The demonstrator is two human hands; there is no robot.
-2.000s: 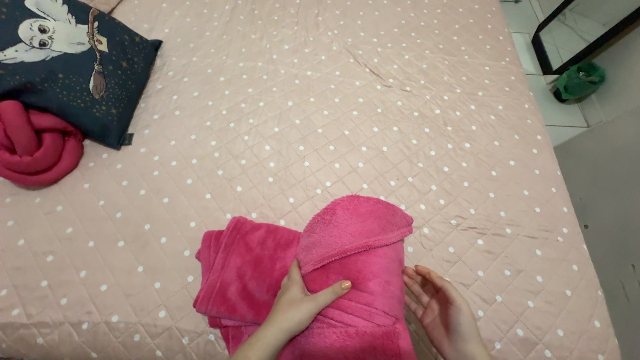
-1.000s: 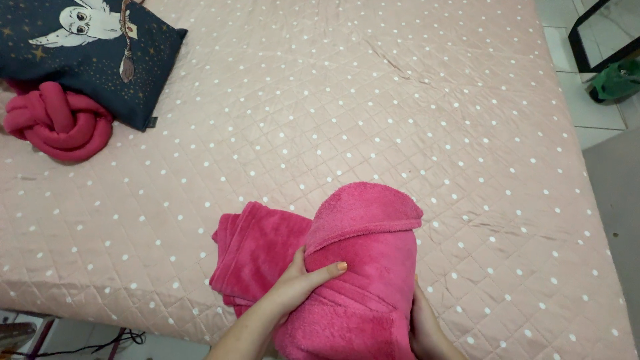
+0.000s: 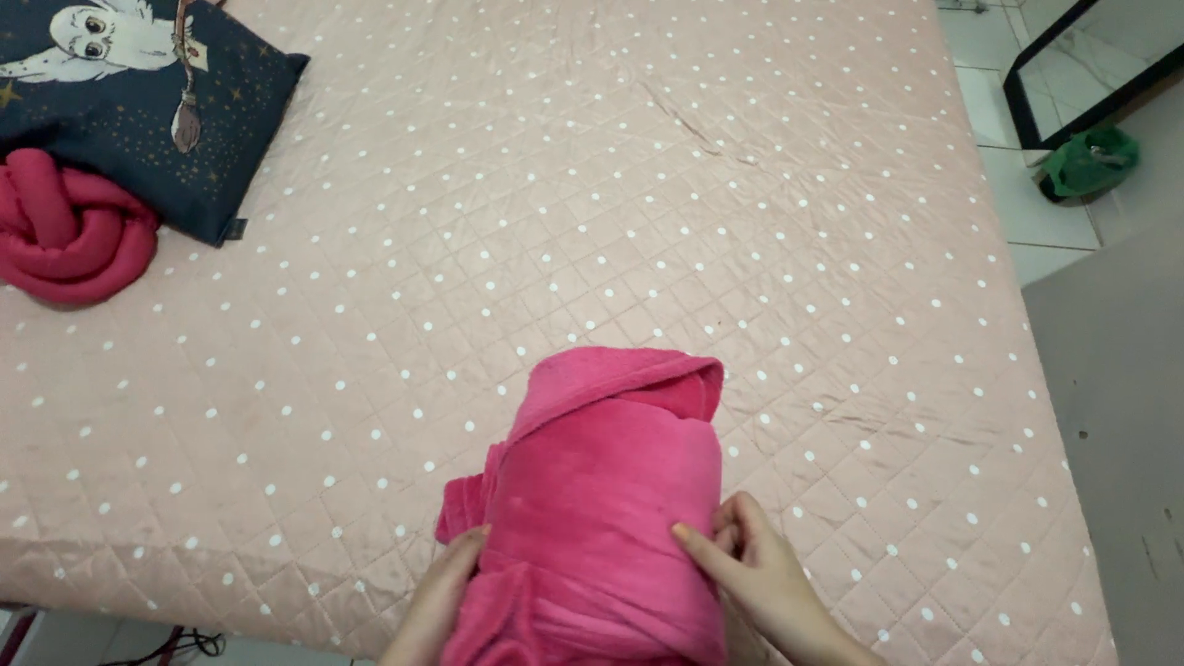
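A pink fleece blanket [image 3: 601,499], rolled into a thick bundle with a loose flap at its top, lies at the near edge of the bed. My left hand [image 3: 449,578] grips the bundle's left side, its fingers mostly hidden beneath or behind the cloth. On the right side, my right hand [image 3: 749,555] has its thumb on top of the roll and its fingers curled at the side. A short folded end of the blanket sticks out at the left, above my left hand.
The bed has a pink quilted bedspread with white dots [image 3: 555,231]. At upper left lie a dark cushion with an owl print [image 3: 222,111] and a red knot cushion [image 3: 79,231]. Beyond the right edge are a black-framed mirror [image 3: 1064,74] and a green plastic bag [image 3: 1091,162].
The folded part that lay out to the left is now mostly rolled into the bundle. My right hand has come from beside the blanket onto its right side.
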